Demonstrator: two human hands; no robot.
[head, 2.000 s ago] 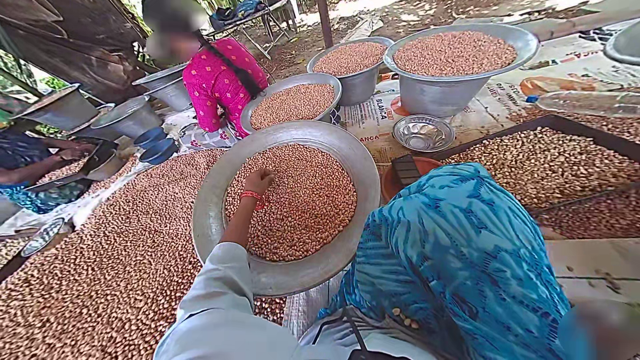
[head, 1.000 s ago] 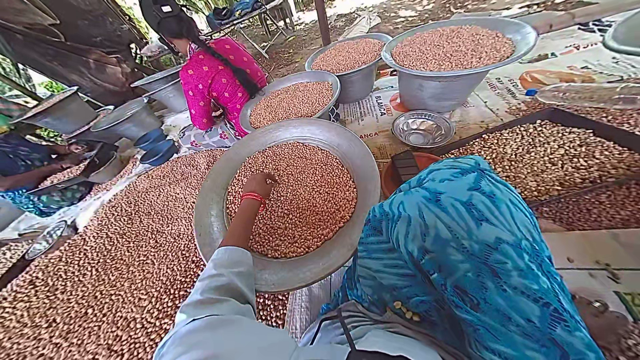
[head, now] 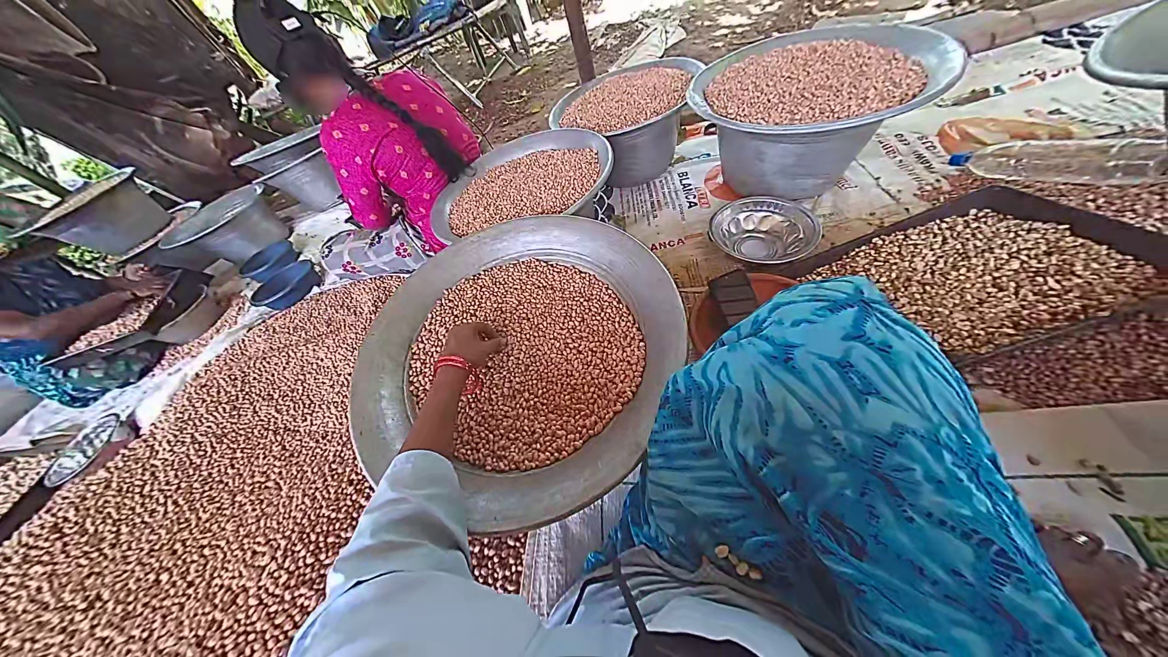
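Observation:
My left hand (head: 474,345), with red bangles at the wrist and a light blue sleeve, is over the left part of a wide-rimmed metal basin (head: 383,365). Its fingers are bent together at the surface of the reddish-brown nut kernels (head: 557,365) that fill the basin; whether they hold a kernel I cannot tell. Under and left of the basin spreads a large heap of similar kernels (head: 228,456). My right hand is not in view. Blue patterned cloth (head: 821,420) covers my raised knee, right of the basin, and a few pale pieces (head: 737,561) lie on my lap.
Filled metal basins (head: 798,155) stand ahead, beside a person in pink (head: 401,137). A small metal bowl (head: 765,230), an orange-brown container (head: 707,319) and a dark tray (head: 995,196) of pale kernels are at right. Another person's hands (head: 137,278) are at far left.

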